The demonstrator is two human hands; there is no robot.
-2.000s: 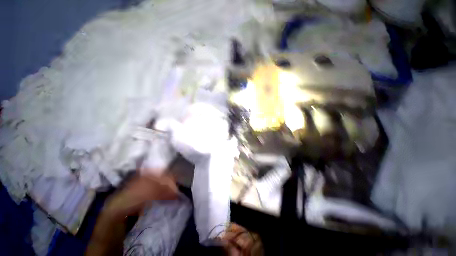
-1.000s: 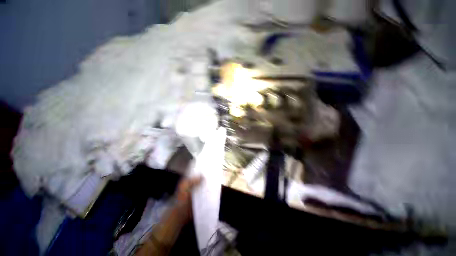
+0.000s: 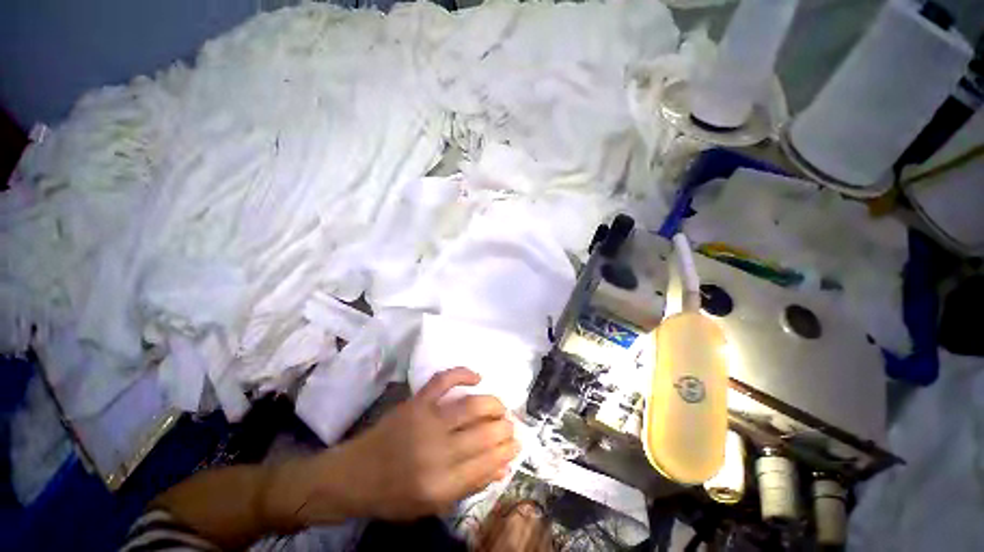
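Note:
A white fabric piece (image 3: 469, 350) lies flat and brightly lit at the left of the needle area (image 3: 566, 394) of a pale overlock machine (image 3: 771, 323). My left hand (image 3: 448, 442) lies over the fabric's near part, fingers curled and close together on it, just left of the needle area. My right hand (image 3: 513, 530) is at the bottom edge, blurred and partly cut off, just below the fabric's near end; its grip is hidden. A yellowish rounded piece (image 3: 686, 399) stands on the machine front.
A big heap of white cut pieces (image 3: 248, 173) fills the left and back. A blue-rimmed tray (image 3: 920, 323) is behind the machine. White thread cones (image 3: 863, 92) stand at the back right. Pale ribbed cylinders (image 3: 775, 485) are at the front right. White cloth (image 3: 928, 464) lies far right.
The view has shifted and sharpened, and the machine looks larger. My left hand has moved up onto the fabric beside the needle. The long strip hanging toward me no longer shows.

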